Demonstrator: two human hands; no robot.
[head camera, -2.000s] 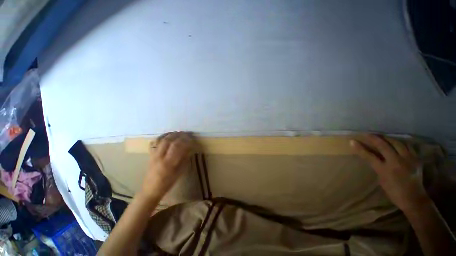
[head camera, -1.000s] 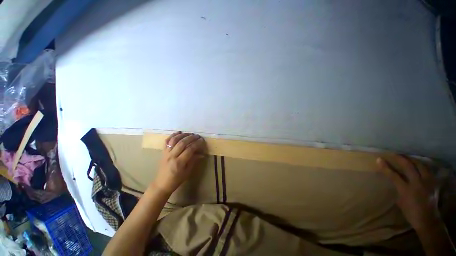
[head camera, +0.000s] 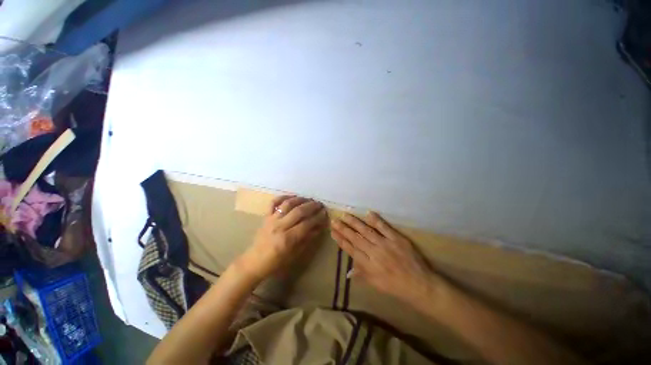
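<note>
The tan garment panel lies with its border running across the picture, sloping down to the right. The paler template strip lies along that border, with a thin white edging beyond it. My left hand is on the strip near its left end, fingers curled; whether it grips the strip cannot be seen. My right hand lies flat beside it, fingers spread a little over the strip and cloth. Paired dark stripes run down from between the hands. A black band is at the garment's left end.
Checked fabric hangs under the black band. The pale table cover extends beyond the garment. Left of the table are plastic bags, pink cloth and a blue crate. A dark item is at the upper right.
My right hand has moved left from the strip's right part to beside my left hand. The view has shifted, so the garment and my left hand appear further right.
</note>
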